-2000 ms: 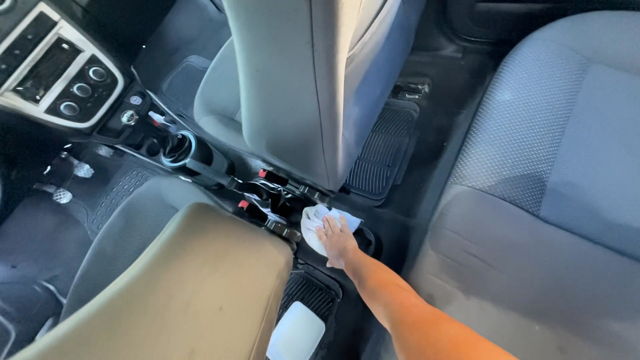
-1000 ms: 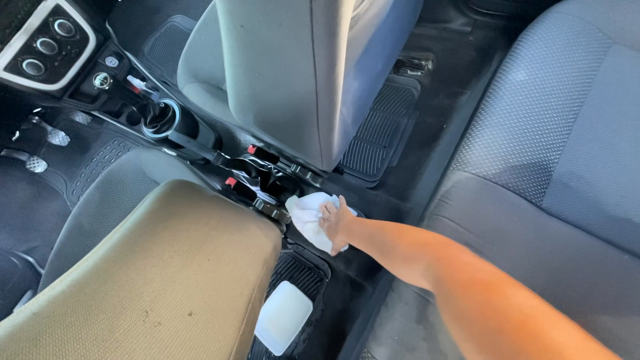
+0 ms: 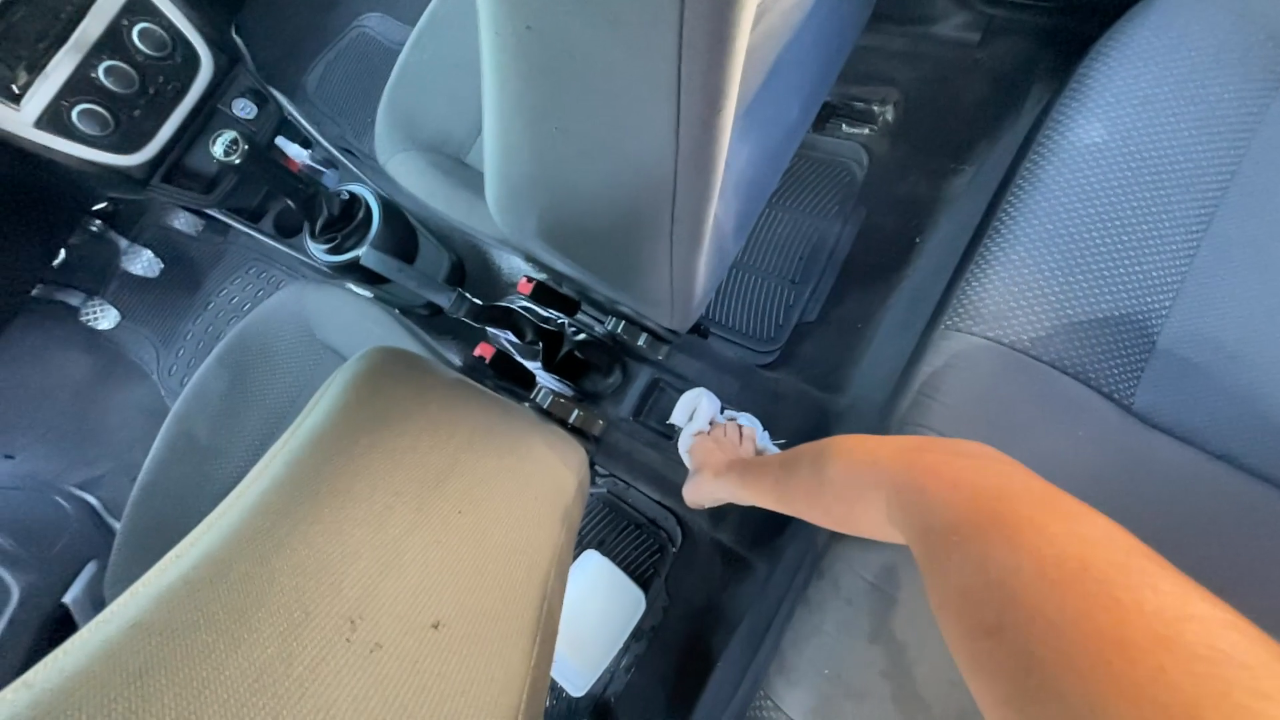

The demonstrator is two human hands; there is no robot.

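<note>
My right hand (image 3: 722, 462) presses a crumpled white cloth (image 3: 700, 418) onto the rear end of the black center console (image 3: 648, 402), between the front seats and the rear bench. The fingers rest on top of the cloth, and part of it is hidden under them. The forearm reaches in from the lower right over the rear seat. Just ahead of the cloth are a small recess and a cup holder (image 3: 592, 365). My left hand is out of view.
Two front seatbacks (image 3: 400, 560) (image 3: 590, 150) flank the console. Red-buttoned buckles (image 3: 500, 362) and the handbrake lever (image 3: 405, 278) lie ahead. A white flat object (image 3: 597, 622) rests on the rear rubber mat (image 3: 625, 530). The rear bench (image 3: 1060, 400) is at right.
My right hand and the cloth have moved back along the console, from beside the cup holder to its rear end.
</note>
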